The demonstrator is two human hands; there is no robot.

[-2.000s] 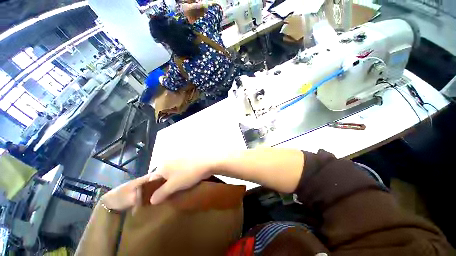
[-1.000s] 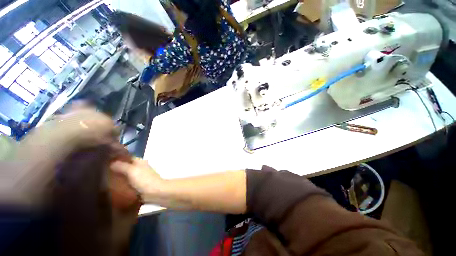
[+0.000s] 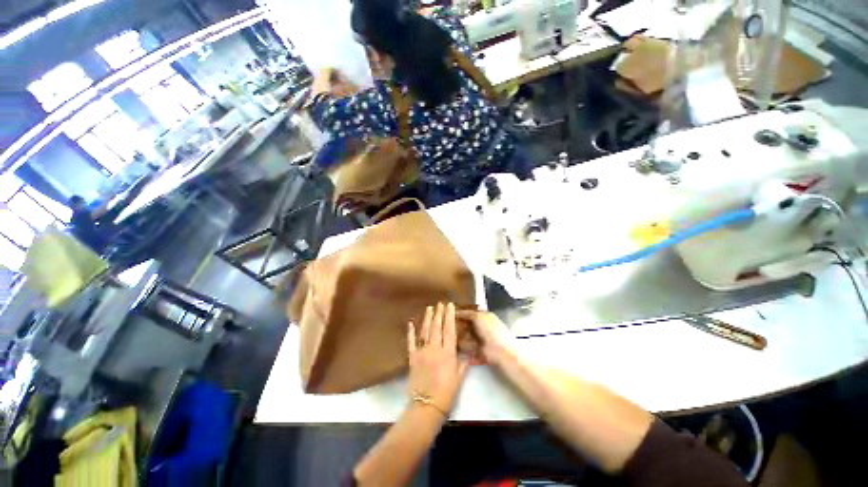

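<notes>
A brown tote bag lies on the white table left of the sewing machine. A thin brown handle loop sticks out at its far edge. My left hand lies with spread fingers on the bag's right end. My right hand is beside it, its fingers closed around the bag's edge near the machine bed, close to the needle area. The exact fold under the fingers is hidden. Thread snips lie on the table right of the needle.
Another worker sits beyond the table with brown pieces. Brown flat pieces lie at the back. A white-rimmed bucket is below the table edge. Yellow pieces and blue fabric are at lower left.
The bag has come from the wearer's left and lap side onto the table beside the machine. Both hands have moved right with it and now rest at its right edge.
</notes>
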